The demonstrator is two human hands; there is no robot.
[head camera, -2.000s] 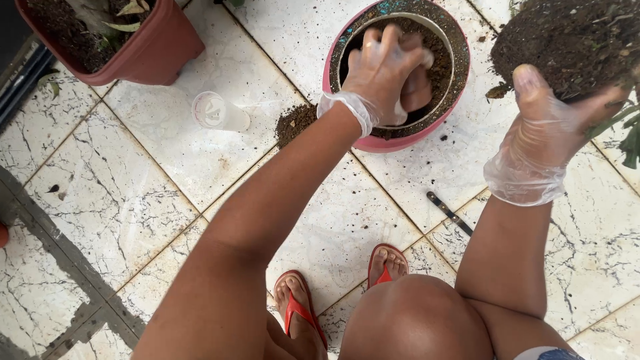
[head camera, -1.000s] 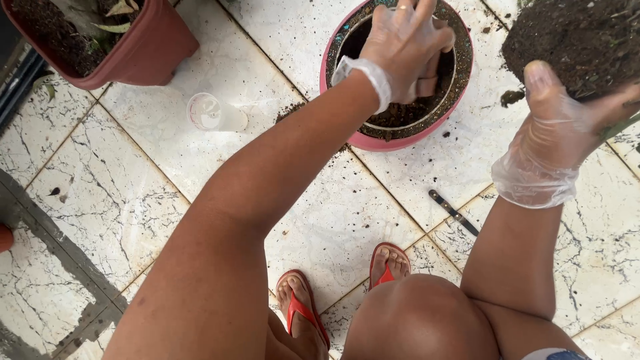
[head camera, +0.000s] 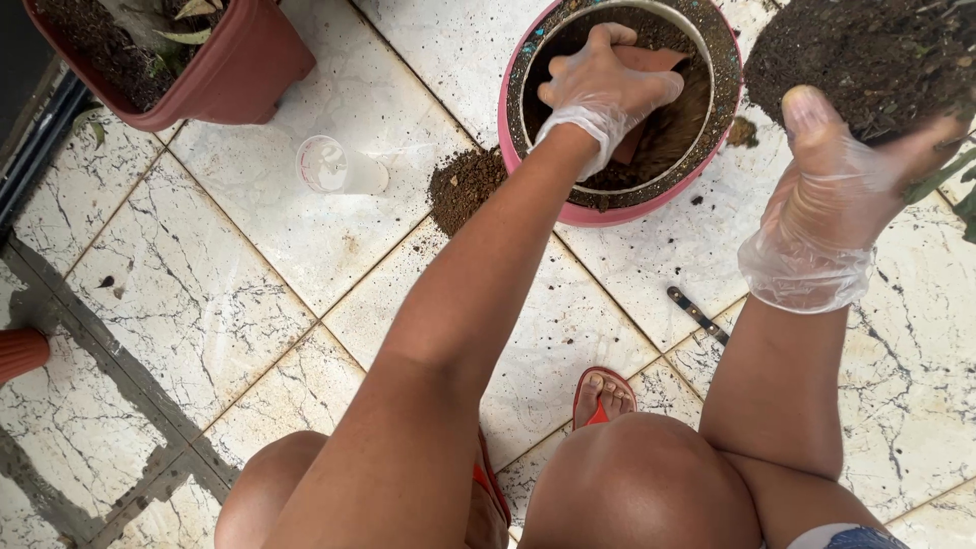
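My left hand [head camera: 606, 84], in a clear plastic glove, is inside a round pink-rimmed pot [head camera: 507, 122] and grips a reddish-brown piece, perhaps a clay shard [head camera: 648, 59]. Dark soil [head camera: 679, 126] lies around the fingers, partly blurred. At the right, my right hand [head camera: 842, 164], also gloved, holds a large clump of dark soil [head camera: 862, 61] from below, thumb and fingers spread around it. Green leaves [head camera: 945, 179] hang beside that hand; the clump's far side is cut off by the frame edge.
A small pile of soil [head camera: 463, 187] lies left of the pot, near a clear plastic cup [head camera: 339, 168] on its side. A brown planter [head camera: 229, 69] stands at upper left. A dark riveted handle [head camera: 695, 314] lies on the tiles by my right forearm. Another reddish pot [head camera: 21, 354] is at the left edge.
My left hand stays within the pot, and its reddish-brown piece shows more plainly now. My right hand still holds the soil clump.
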